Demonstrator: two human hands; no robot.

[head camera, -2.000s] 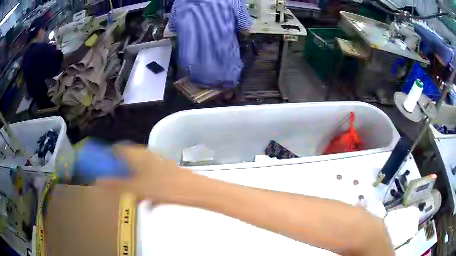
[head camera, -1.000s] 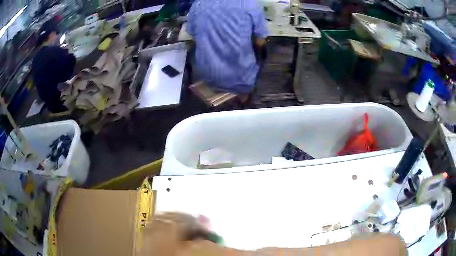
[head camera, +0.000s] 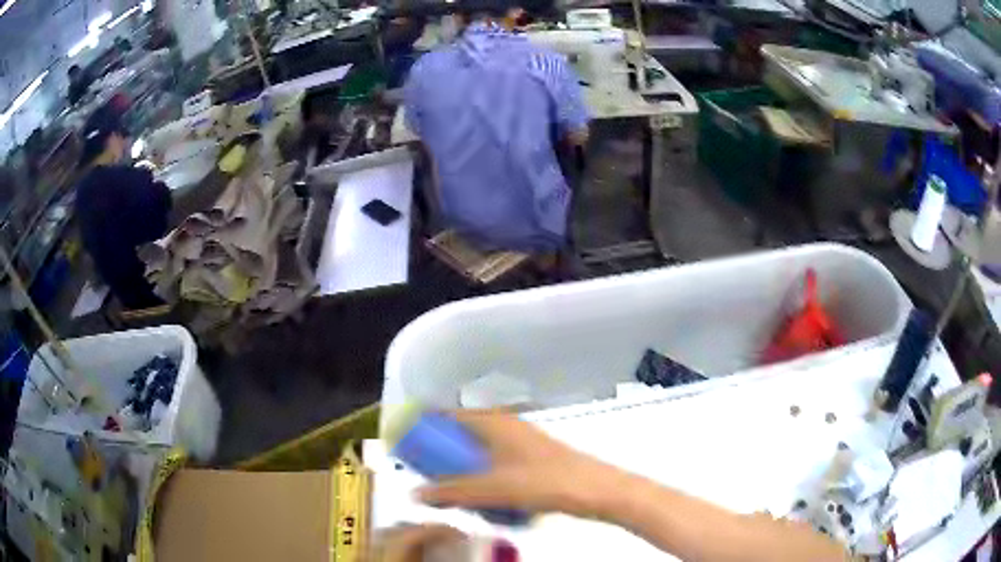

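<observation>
My right hand (head camera: 538, 461) reaches in from the right and is closed around a fat blue thread cone (head camera: 441, 445) with a pale yellow end. It is over the left end of the white table (head camera: 659, 467), by the trough's near edge. My left hand (head camera: 423, 540) is blurred and cut off by the bottom edge. A small pale and dark red thing (head camera: 499, 550) shows beside it; whether the hand holds it I cannot tell. A dark shape shows just under my right hand.
A white trough (head camera: 659, 291) behind the table holds a red plastic bag (head camera: 807, 327) and a dark fabric scrap (head camera: 667, 370). A cardboard pad (head camera: 244, 516) is left. A navy spool (head camera: 907, 357) and white cone (head camera: 931, 214) stand right. A person (head camera: 494, 143) sits ahead.
My right hand, low near the table's front edge a second ago, is now further up with the blue cone in it. My left hand now shows at the bottom. The camera view has shifted.
</observation>
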